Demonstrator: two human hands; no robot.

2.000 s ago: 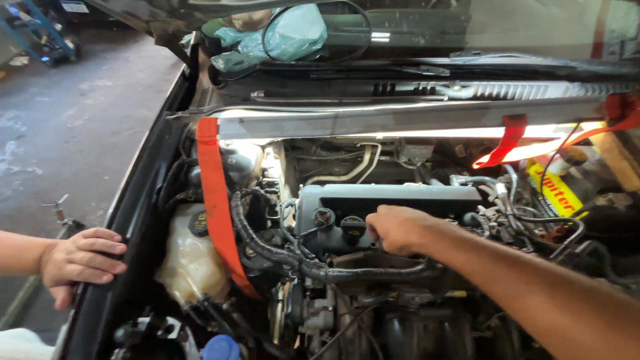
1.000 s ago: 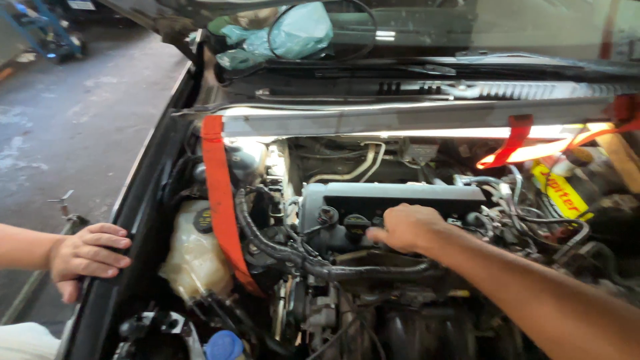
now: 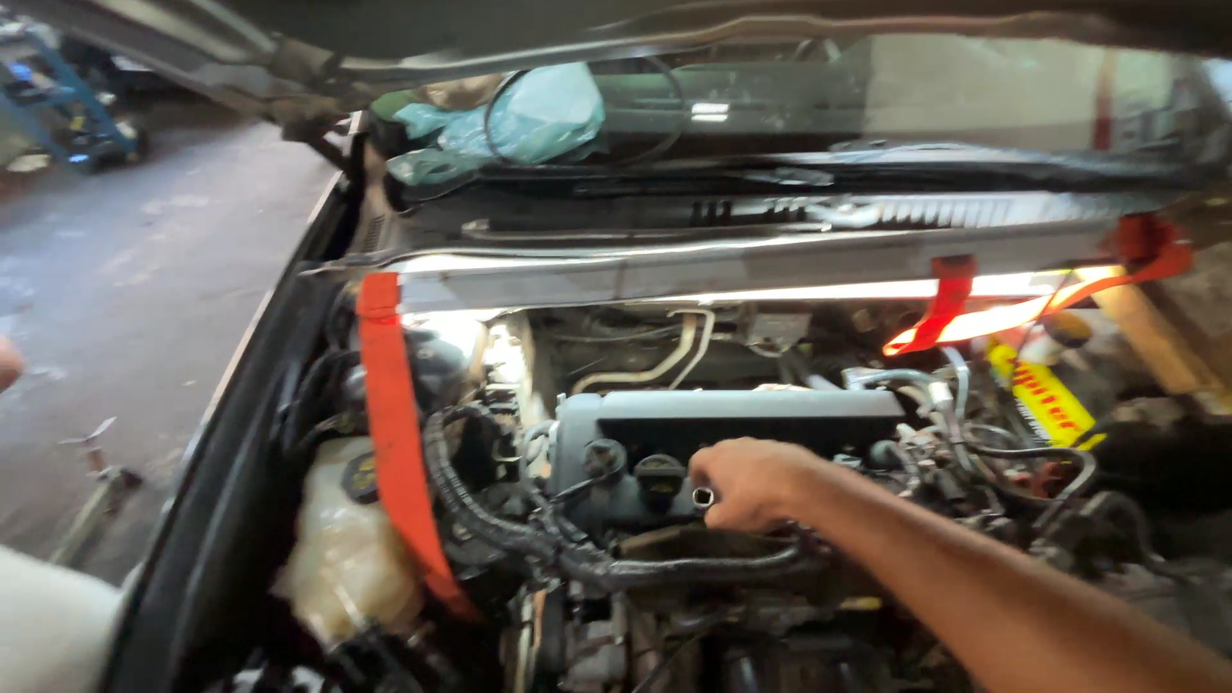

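My right hand (image 3: 756, 481) is closed around a small metal socket tool (image 3: 705, 497), its hollow end showing by the thumb. The hand is over the front edge of the grey engine cover (image 3: 751, 404), just right of the black oil filler cap (image 3: 659, 481). The rest of the tool is hidden in the fist. A thick taped wiring harness (image 3: 674, 575) runs below the hand. My left hand does not appear. A blurred bit of skin at the left edge seems to be another person's hand (image 3: 8, 364).
An orange strap (image 3: 395, 433) hangs from a lit grey bar (image 3: 674, 269) across the bay, beside a coolant reservoir (image 3: 332, 549). The raised hood (image 3: 674, 29) overhangs above. A yellow-labelled battery (image 3: 1044, 395) sits right. White cloth (image 3: 48, 616) shows outside the black fender (image 3: 212, 500).
The other person's hand has left the fender and moved to the left edge. More white cloth shows at lower left. The socket end now shows in my right hand, still near the filler cap.
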